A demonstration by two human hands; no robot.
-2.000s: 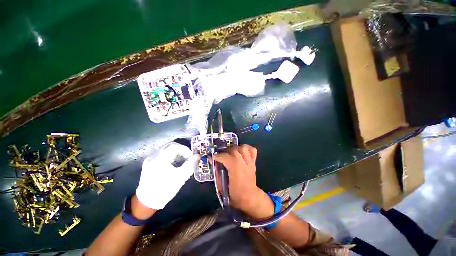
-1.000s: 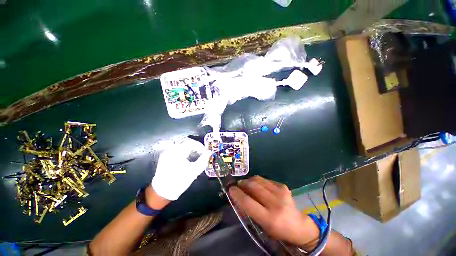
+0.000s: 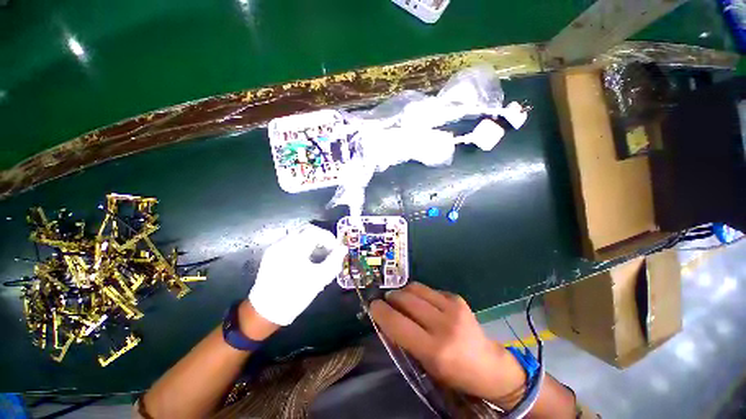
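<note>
An open white socket housing (image 3: 399, 254) with a circuit board (image 3: 375, 260) inside lies on the dark-green bench. My gloved left hand (image 3: 298, 274) touches its left edge, fingertips at the rim; whether it grips the housing is unclear. My bare right hand (image 3: 433, 331) is at its near edge, closed around the soldering iron, whose handle is mostly hidden. The iron's thin front end (image 3: 358, 282) points at the housing's lower left part; a pale cable trails over my right wrist. A second open housing (image 3: 286, 176) lies behind, beside bagged white cords (image 3: 405, 135).
A heap of brass contact strips (image 3: 98, 274) lies at the left. Two blue disc components (image 3: 453, 215) lie right of the housing. Plugs (image 3: 488, 134) lie behind them. A cardboard tray (image 3: 609, 164) and a black box (image 3: 703, 155) stand at the right. A worn rail (image 3: 245, 102) borders the green conveyor.
The iron and my right hand have drawn back from over the housing to its near edge. My left hand has stayed beside it. Another white item has appeared on the conveyor.
</note>
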